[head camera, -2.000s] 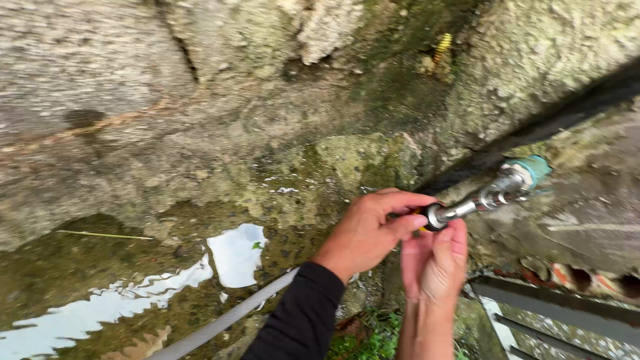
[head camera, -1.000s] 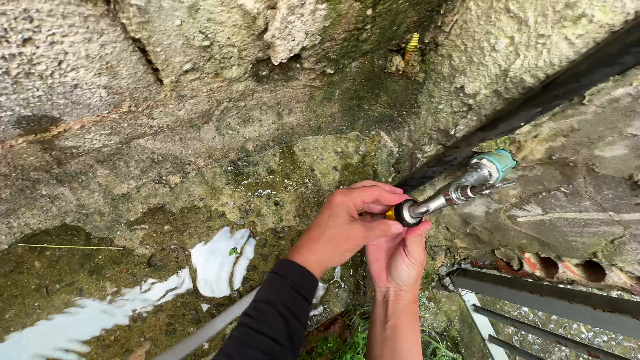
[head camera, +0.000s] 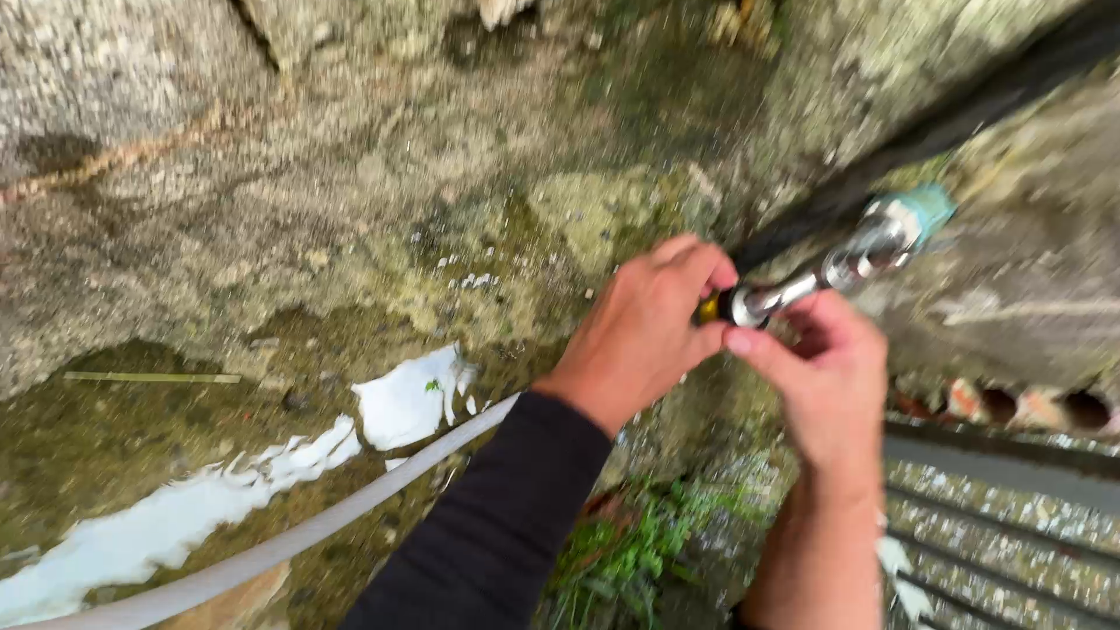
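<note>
A chrome water tap (head camera: 792, 293) juts out from a teal pipe fitting (head camera: 929, 213) at the right. A black and yellow hose connector (head camera: 716, 308) sits at the tap's outlet, and my left hand (head camera: 652, 319) grips it between thumb and fingers. Below the spout is my right hand (head camera: 827, 367), its thumb against the connector's rim and its fingers curled behind the tap. A pale grey hose (head camera: 350, 516) runs from the lower left and passes out of sight behind my left wrist. Water droplets hang in the air left of my left hand.
A rough mossy concrete wall (head camera: 350, 175) fills the upper part. A black pipe (head camera: 919, 131) slants behind the tap. Wet ground with a puddle (head camera: 175, 516) lies lower left. Green weeds (head camera: 630, 542) grow below my hands. A metal grate (head camera: 1006, 525) and broken hollow bricks (head camera: 1041, 407) are at lower right.
Both hands stay at the tap outlet. My right hand's fingers have moved up behind the tap, from a more open, palm-up pose beneath it.
</note>
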